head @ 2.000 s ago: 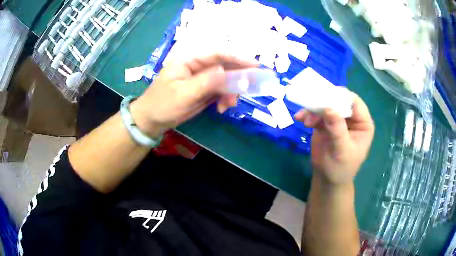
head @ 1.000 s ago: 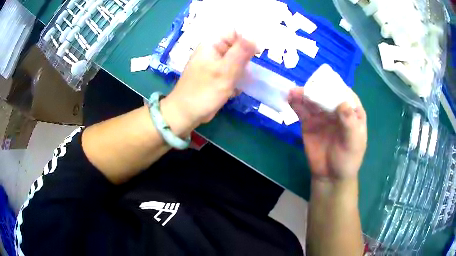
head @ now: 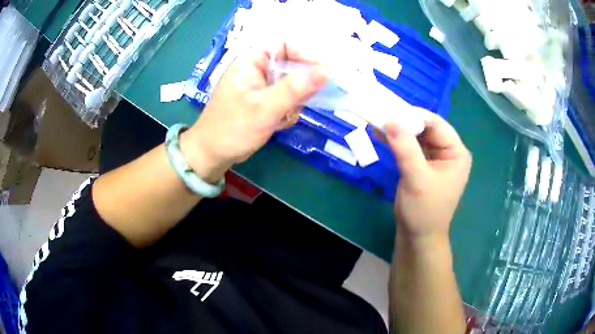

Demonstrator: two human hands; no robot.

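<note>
My left hand (head: pixel 251 107) holds one end of a translucent whitish piece (head: pixel 329 96) between thumb and fingers above the blue tray. My right hand (head: pixel 430 163) pinches a white housing (head: pixel 398 114) at its lower right end. The translucent piece and the housing meet or overlap between the hands; glare hides whether they are joined. Small flat white pieces (head: pixel 287 26) are heaped on the blue plastic tray (head: pixel 427 72). A few lie apart near its front edge, and one white piece (head: pixel 172 92) is on the green mat beside the tray.
A clear blister tray (head: pixel 107 45) with white stemmed parts is at upper left. A clear bag of cream-white housings (head: pixel 512 78) is at upper right. A slotted clear tray (head: pixel 532 241) at right holds a few white units. Cardboard boxes (head: pixel 62 130) stand at left.
Since one second ago, my left hand has moved a little left and lower. My right hand has turned and now pinches the housing, which has tilted down in line with the translucent piece.
</note>
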